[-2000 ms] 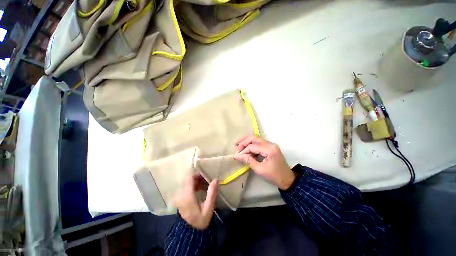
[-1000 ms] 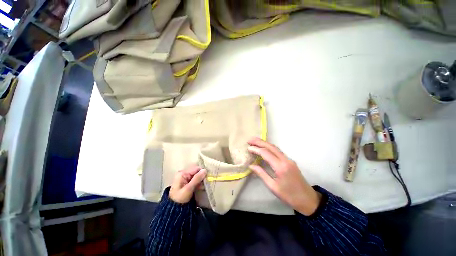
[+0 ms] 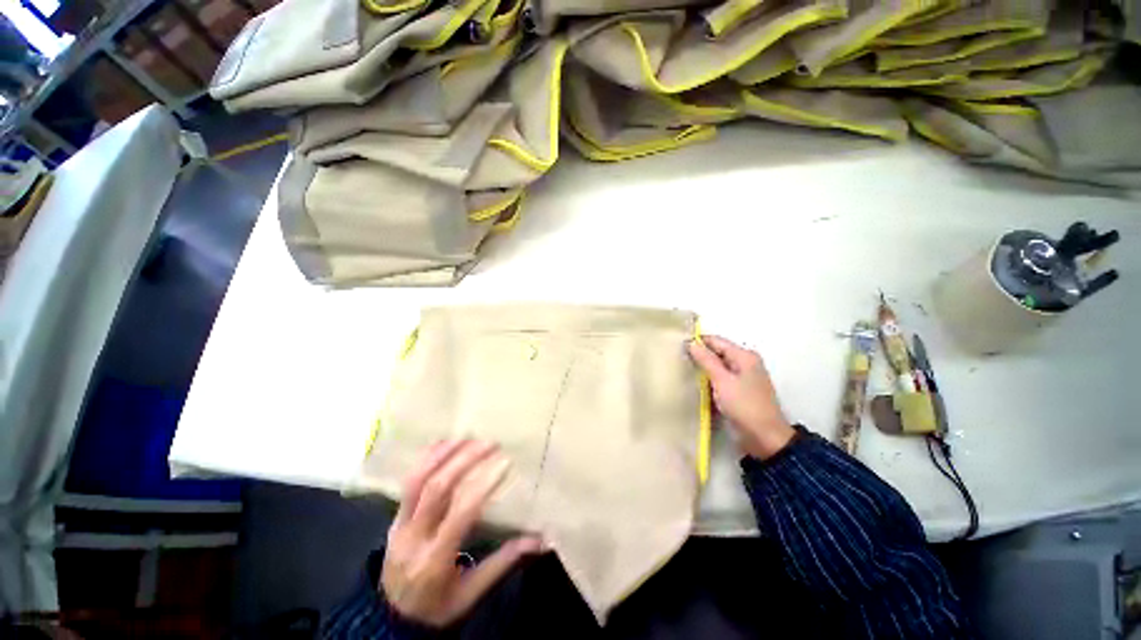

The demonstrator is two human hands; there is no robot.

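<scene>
A beige bag body (image 3: 601, 425) lies flat at the front edge of the table, its lower part hanging over the edge in a point. Yellow edge binding (image 3: 704, 431) runs down its right side, and short yellow strips show on its left side. My right hand (image 3: 741, 388) pinches the bag's upper right edge between thumb and fingers. My left hand (image 3: 444, 531) is over the lower left of the bag, fingers spread and slightly blurred, with the thumb near the lower edge. No needle can be seen.
A heap of beige bags (image 3: 375, 206) with yellow binding spans the back. A tape-wrapped stick (image 3: 856, 390), a pointed awl (image 3: 893, 344) and snips (image 3: 923, 375) with a black cord (image 3: 957, 481) lie to the right. A tool cup (image 3: 992, 300) stands beyond them.
The folded panel has been opened out and the bag lies flatter. My right hand has moved up to the top right edge. My left hand has let go of the fold and spread open.
</scene>
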